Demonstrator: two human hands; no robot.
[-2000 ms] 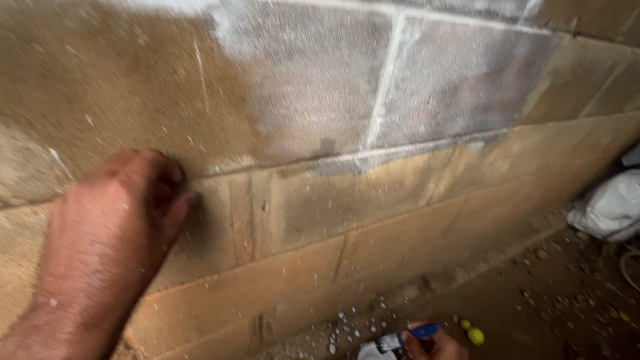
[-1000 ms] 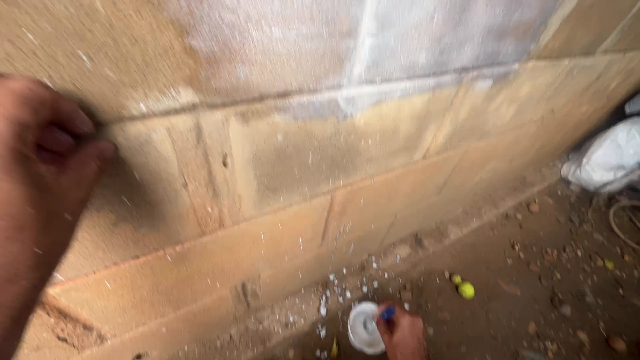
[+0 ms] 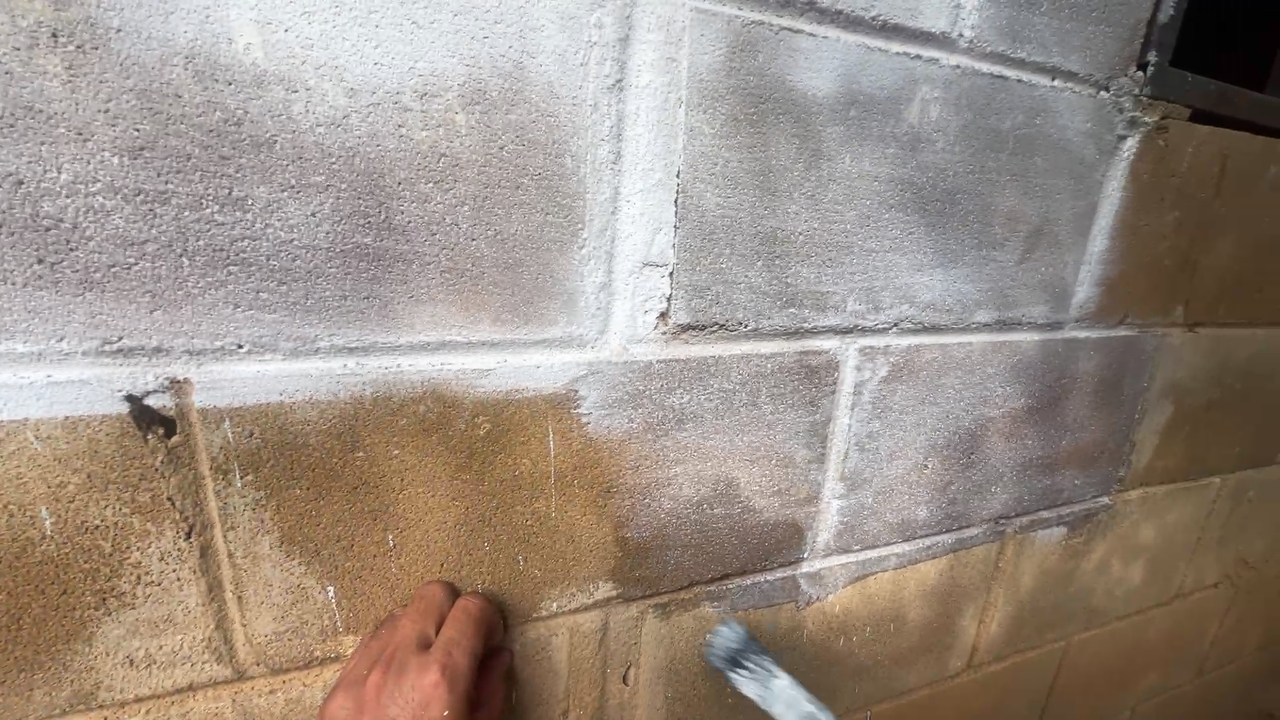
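A concrete block wall (image 3: 420, 480) fills the view, its upper blocks coated in white paint (image 3: 880, 180) and its lower ones bare tan. My left hand (image 3: 425, 660) rests at the wall at the bottom, fingers curled; whether it holds anything is hidden. To its right, a paintbrush (image 3: 755, 665) with white paint on its bristles points up at the wall, just below the ragged lower edge of the paint. The brush enters from the bottom edge, and my right hand is out of the frame.
A small hole (image 3: 150, 415) breaks the mortar joint at the left. White drips mark the tan block above my left hand. A dark opening with a metal frame (image 3: 1215, 95) is at the top right.
The view has tilted up to the wall. The paintbrush has come up from beside the white paint container on the ground, where my right hand was a second ago.
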